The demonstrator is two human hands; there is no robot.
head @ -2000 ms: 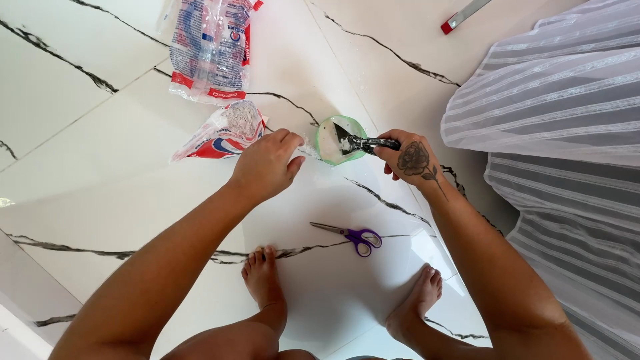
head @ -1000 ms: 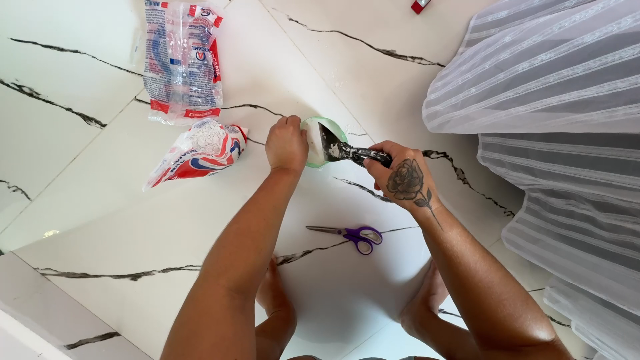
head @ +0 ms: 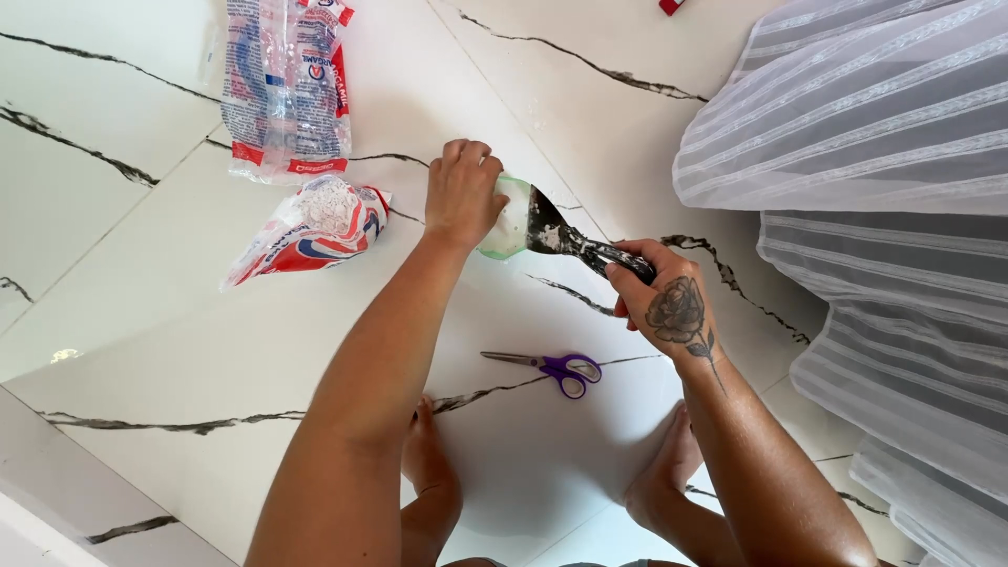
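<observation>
My right hand (head: 657, 291) grips the handle of a putty knife (head: 555, 230), black and smeared with white. Its blade lies over the right side of a shallow, pale green bowl (head: 504, 250) with whitish material in it. My left hand (head: 465, 189) holds the bowl's left rim, the thumb over its inner side. An opened plastic bag of white powder (head: 329, 206) lies on the floor to the left of that hand. Beyond it lies a clear printed plastic bag (head: 287, 87). Purple-handled scissors (head: 568, 373) rest on the floor between my forearms.
White sheer curtains (head: 835, 102) hang down onto the floor along the right side. A small red object (head: 670, 6) shows at the top edge. My bare feet (head: 665, 457) stand on the marble-patterned tile floor (head: 197, 346), near the scissors.
My left hand, beside the bowl two seconds ago, has moved onto its left rim. The putty knife's blade has shifted toward the bowl's right side since one second ago.
</observation>
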